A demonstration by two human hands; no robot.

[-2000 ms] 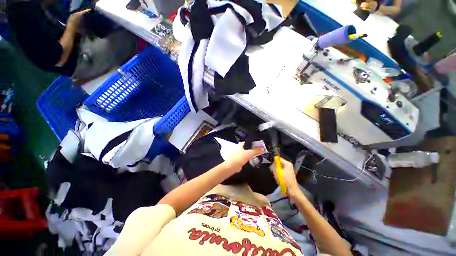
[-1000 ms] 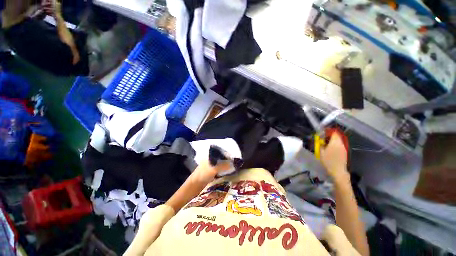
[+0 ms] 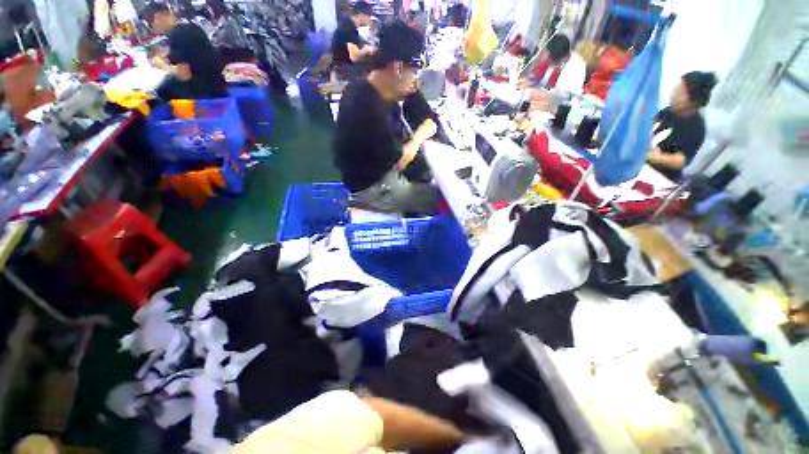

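Note:
My left forearm (image 3: 412,426) shows at the bottom edge below a cream sleeve. My left hand is blurred and cut off at its end, so its grip does not show. Black-and-white garment pieces (image 3: 506,415) lie blurred beside it, over the lap area. My right hand and the scissors are out of the picture. A pile of black-and-white pieces (image 3: 554,257) lies on the white sewing table (image 3: 612,368) and hangs over its near edge. A large heap of black cloth and white scraps (image 3: 275,332) lies on the left.
A blue plastic basket (image 3: 412,257) stands between the heap and the table. A red stool (image 3: 124,248) is on the green floor (image 3: 266,191) at left. A person in black (image 3: 368,133) sits beyond the basket. A blue bag (image 3: 632,111) hangs at upper right.
The view has swung up and left, bringing the workshop and other people into sight. My right hand with the scissors has left the picture. My left arm now shows only at the bottom edge.

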